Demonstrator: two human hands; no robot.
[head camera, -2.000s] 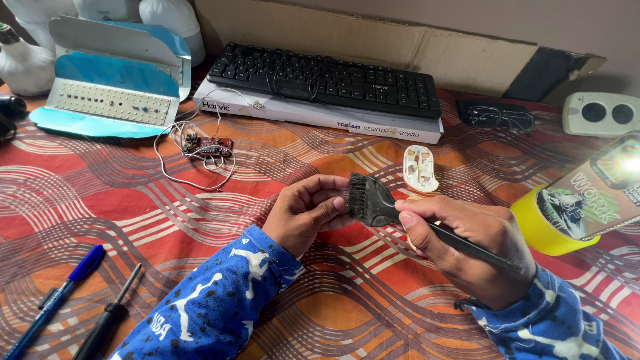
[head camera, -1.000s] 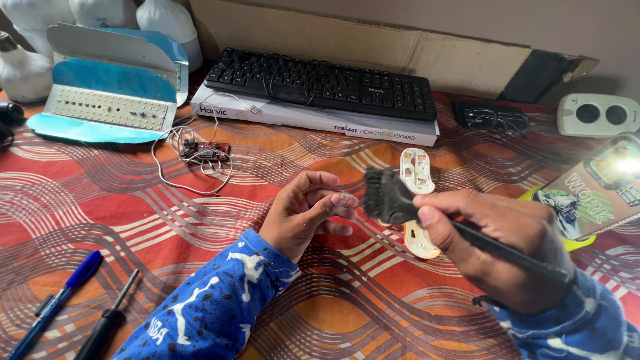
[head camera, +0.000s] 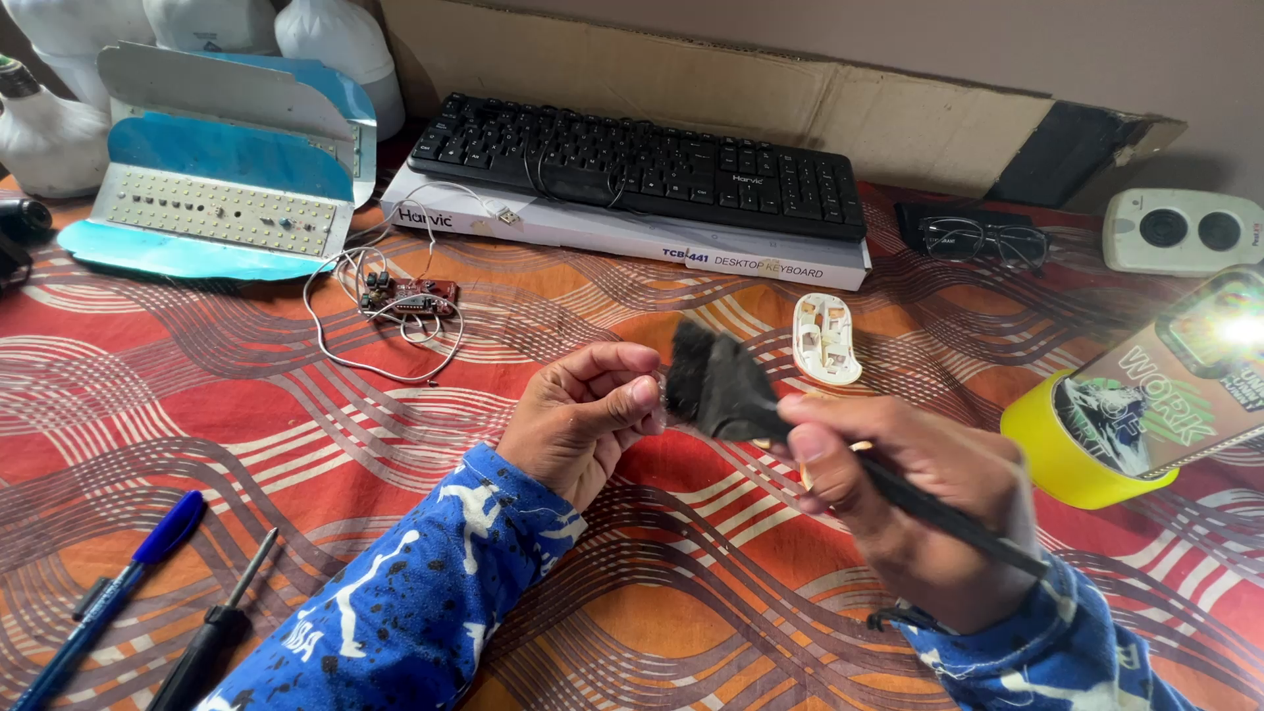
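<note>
My right hand (head camera: 913, 494) grips the long handle of a black brush (head camera: 726, 385), its bristles turned left toward my other hand. My left hand (head camera: 592, 415) is held thumb to fingers just left of the bristles; a small thing may be pinched at its fingertips, but I cannot tell. Beyond the brush lies a white plastic shell half (head camera: 827, 339) with small fittings inside. Another pale part lies largely hidden behind the brush and my right hand.
A black keyboard (head camera: 642, 168) sits on its box (head camera: 632, 242) at the back. Left of it are a wired circuit board (head camera: 410, 296), an LED panel (head camera: 222, 207) and white bulbs. A pen (head camera: 118, 583) and screwdriver (head camera: 217, 632) lie front left; a phone (head camera: 1155, 395) leans in a yellow holder (head camera: 1066, 464) at right.
The brush has moved between positions near my left fingers, and its bristles look blurred now. The white shell half stays on the cloth. My left hand remains in much the same place.
</note>
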